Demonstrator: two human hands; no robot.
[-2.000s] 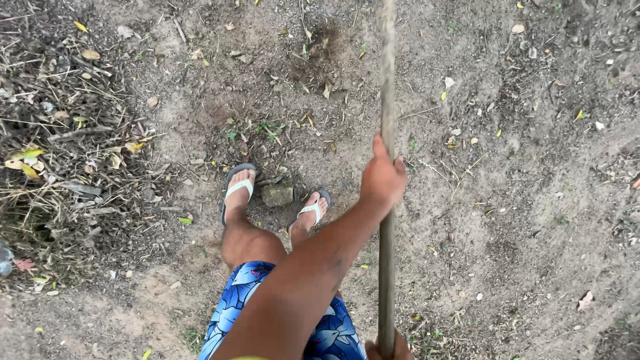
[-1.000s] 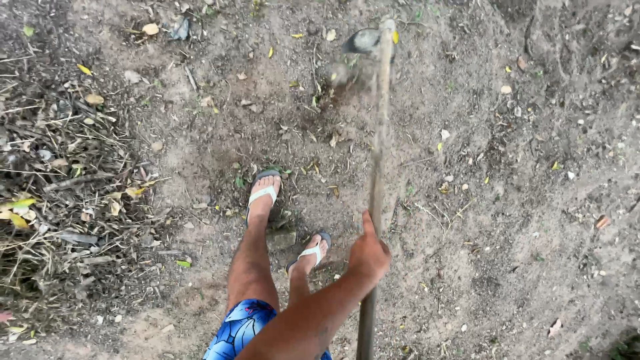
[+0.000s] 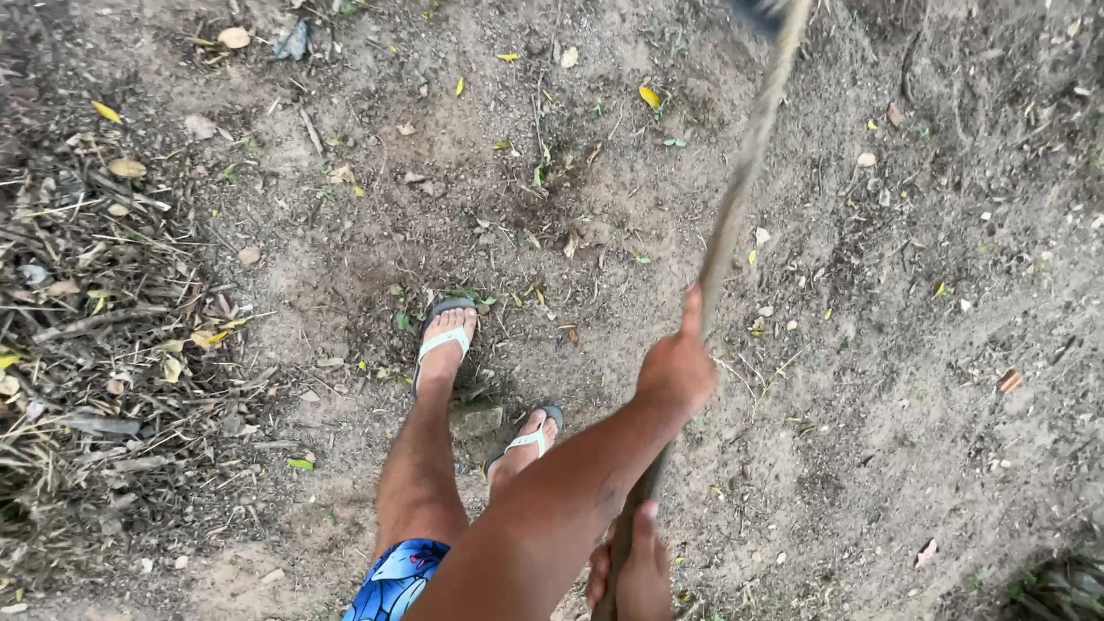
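A long wooden tool handle runs slantwise from the bottom centre to the upper right. My left hand is closed around its middle, with one digit stretched along the wood. Lower down, my right hand grips the same handle near the bottom edge, partly cut off by the frame. At the top edge shows a dark, blurred metal head, apparently a hoe blade, largely out of view. Whether it touches the soil cannot be told.
My feet in flip-flops stand on bare soil beside a small stone block. A heap of dry twigs and leaves lies at the left. Scattered leaves dot the ground, and a plant clump shows at the lower right.
The tool head has moved from the upper centre to the right and partly out of the top edge since one second ago. The handle slants more, and my right hand has come into view.
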